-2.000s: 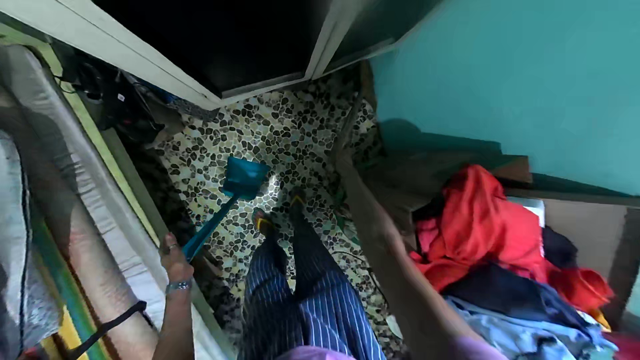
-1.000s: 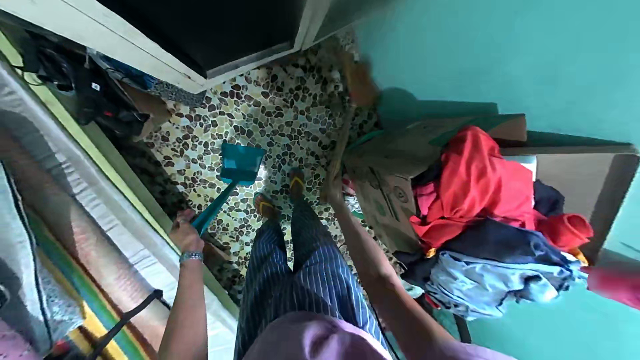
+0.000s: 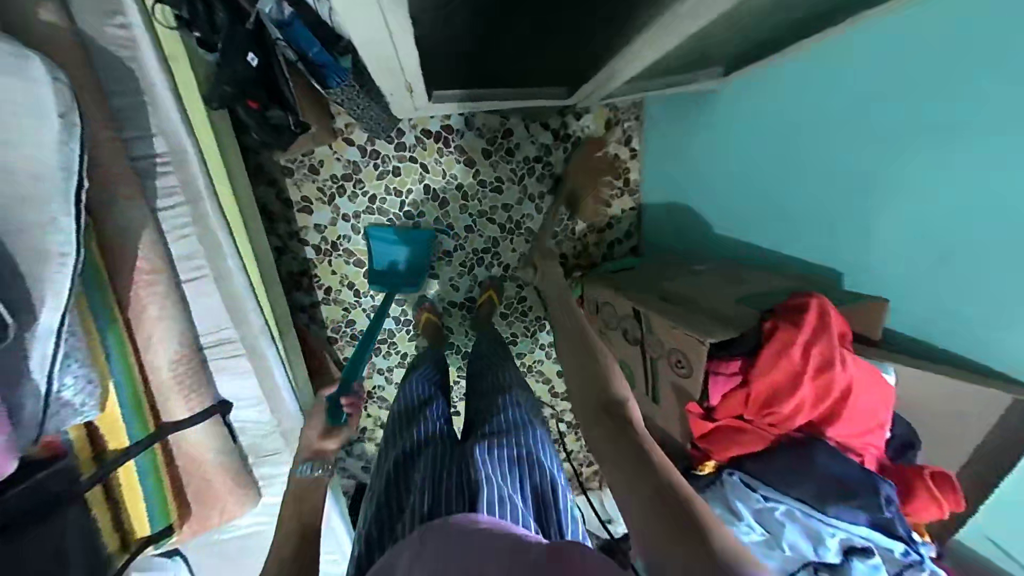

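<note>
My left hand (image 3: 332, 416) is closed around the handle end of a teal long-handled dustpan (image 3: 400, 258), whose pan lies at the floor in front of my feet. My right hand (image 3: 540, 262), a little blurred, grips the handle of a brush or short broom with brown bristles (image 3: 592, 180). The bristles are near the floor, close to the foot of the teal wall. Between the dustpan and the bristles lies pebble-patterned floor (image 3: 480, 192). Whether there is dirt on it, I cannot tell.
At right, a cardboard box (image 3: 640, 344) stands against the wall, with red cloth (image 3: 800, 384) and other clothes heaped there. A bed-like edge with a mattress (image 3: 216, 320) runs along the left. Black bags (image 3: 256, 88) lie at upper left; a door frame (image 3: 496, 104) is ahead. A dark cable (image 3: 580, 480) lies by my right leg.
The brush in my right hand has swung about near the wall, its bristles now spread and in clearer view. My left hand still holds the dustpan. The view has shifted.
</note>
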